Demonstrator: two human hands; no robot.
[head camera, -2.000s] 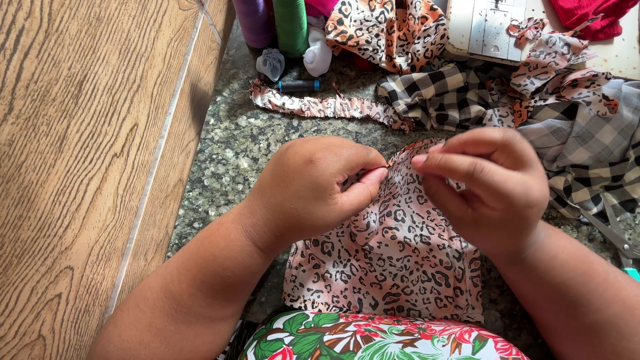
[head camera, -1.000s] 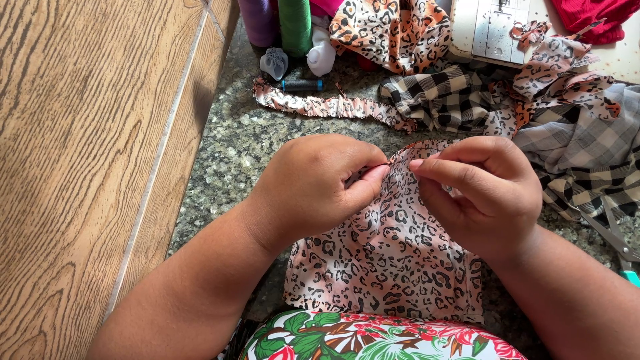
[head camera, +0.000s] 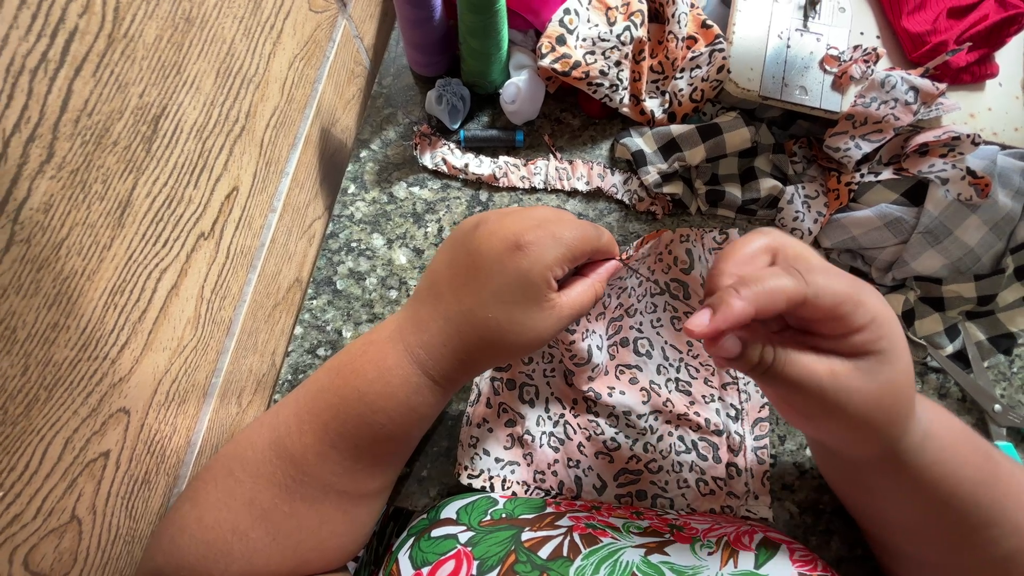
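A leopard-print fabric piece (head camera: 616, 408) lies on the speckled stone surface, its near edge against the floral clothing. My left hand (head camera: 520, 280) pinches the upper edge of this fabric between thumb and forefinger. To the right of it, my right hand (head camera: 800, 328) is raised over the fabric with thumb and forefinger nearly together. A thin dark thread (head camera: 644, 274) runs from the left fingertips toward the right hand. Whether a needle is between the right fingertips cannot be made out.
Beyond the hands lie a gathered leopard-print strip (head camera: 528, 172), a small dark thread spool (head camera: 492, 138), green (head camera: 483, 44) and purple (head camera: 426, 36) thread cones, and checked fabric (head camera: 720, 164). A sewing machine bed (head camera: 752, 64) is at the upper right, scissors (head camera: 980, 384) at the right edge.
My right hand has moved away from the left fingertips, toward the right and nearer to me. My left hand has stayed in place, pinching the fabric edge.
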